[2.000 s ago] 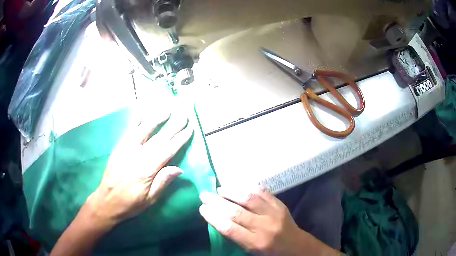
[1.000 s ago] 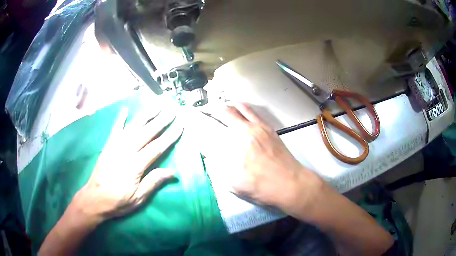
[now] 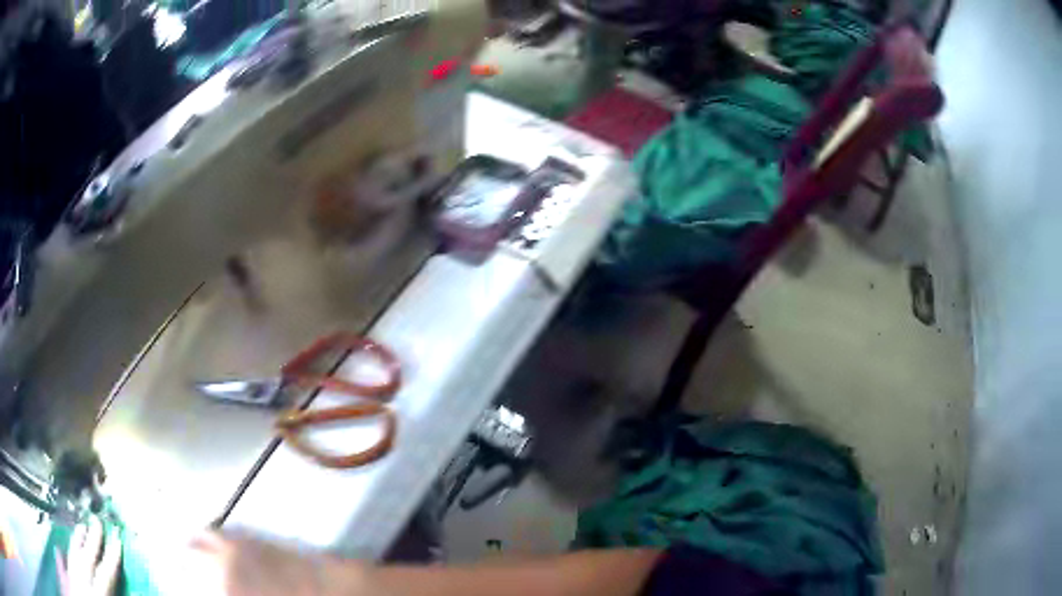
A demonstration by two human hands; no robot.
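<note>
Green cloth (image 3: 132,570) shows only as a small patch at the bottom left corner, by the presser foot area (image 3: 79,480) of the sewing machine. My left hand (image 3: 91,563) is small and cut off by the bottom edge, its fingers resting on the cloth. My right hand (image 3: 250,568) is blurred and overexposed at the bottom edge; what its fingers do is hidden. Scissors (image 3: 338,437) with orange-brown handles lie on the machine bed, blades pointing left.
The cream machine arm (image 3: 151,245) spans the left. A dark-framed box (image 3: 480,200) sits at the table's right end. A dark red chair (image 3: 804,192) holds green cloth (image 3: 713,157). A green bundle (image 3: 745,501) lies at the lower right on the floor.
The view has swung right, bringing the chair and bundles into sight. The hands, cloth and scissors now appear farther left. My right forearm stretches along the bottom edge.
</note>
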